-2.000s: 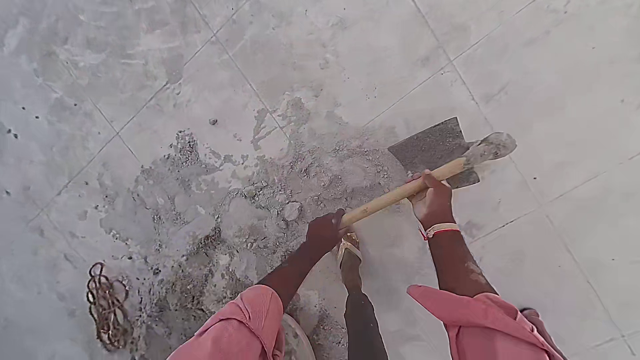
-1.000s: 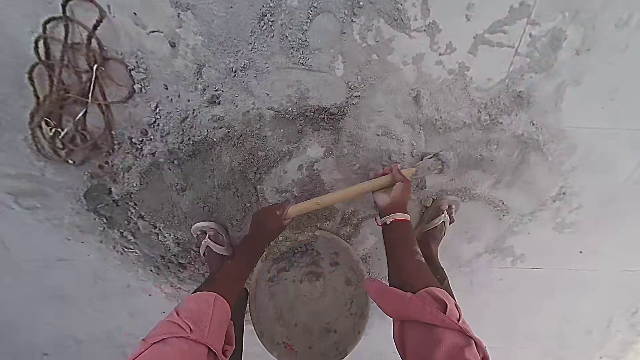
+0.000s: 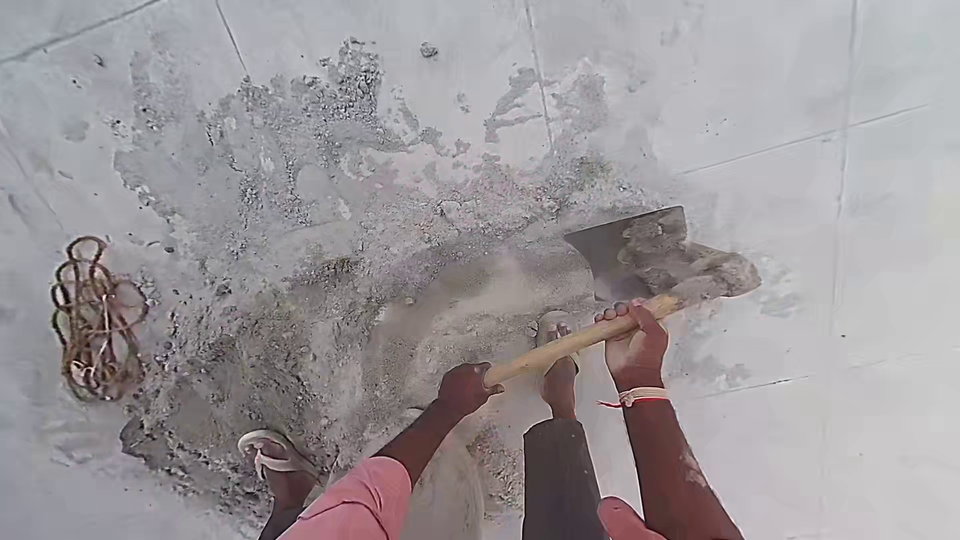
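A hoe with a wide metal blade and a pale wooden handle lies across the space before me. My left hand is closed around the handle's near end. Close to the head, my right hand grips the same handle, a banded thread round its wrist. Grey material clings to the blade and to the head's socket. Under and left of the blade spreads a heap of grey, crumbly mortar-like mix. A round pan, partly hidden by my left arm, sits between my feet.
A looped brown rope lies on the floor at the left. My sandalled feet stand at the heap's edge, one left of the pan and the other beneath the handle. Joint lines cross the pale floor.
The hoe's blade, out of sight a second ago, shows again at the right with grey material on it. Both hands have stayed on the handle. The view has shifted greatly.
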